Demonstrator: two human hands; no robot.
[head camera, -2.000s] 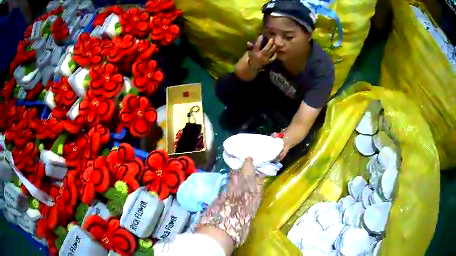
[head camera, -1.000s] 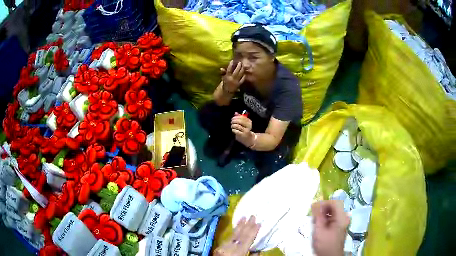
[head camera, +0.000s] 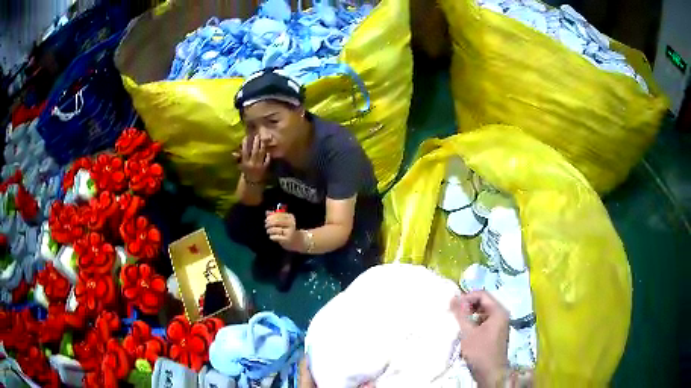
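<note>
A large, glare-bright white fabric disc fills the lower middle, near the wearer. My left hand shows only as a sliver of skin at the disc's lower left edge; it holds the disc from there and the rest is hidden. My right hand is at the disc's right edge with fingers curled and thumb and forefinger close together. A tiny pale spot shows between them, too blurred to name. More white discs lie in the open yellow woven sack to the right.
A person crouches ahead, one hand at the face, the other holding a small red thing. Red plush flowers and light blue plush pieces are left. A gold box stands beside the person. Other full yellow sacks stand behind.
The view has swung right. A hand earlier reached toward the person with white discs; now both hands are at the large disc near the wearer. The person's arm has drawn back.
</note>
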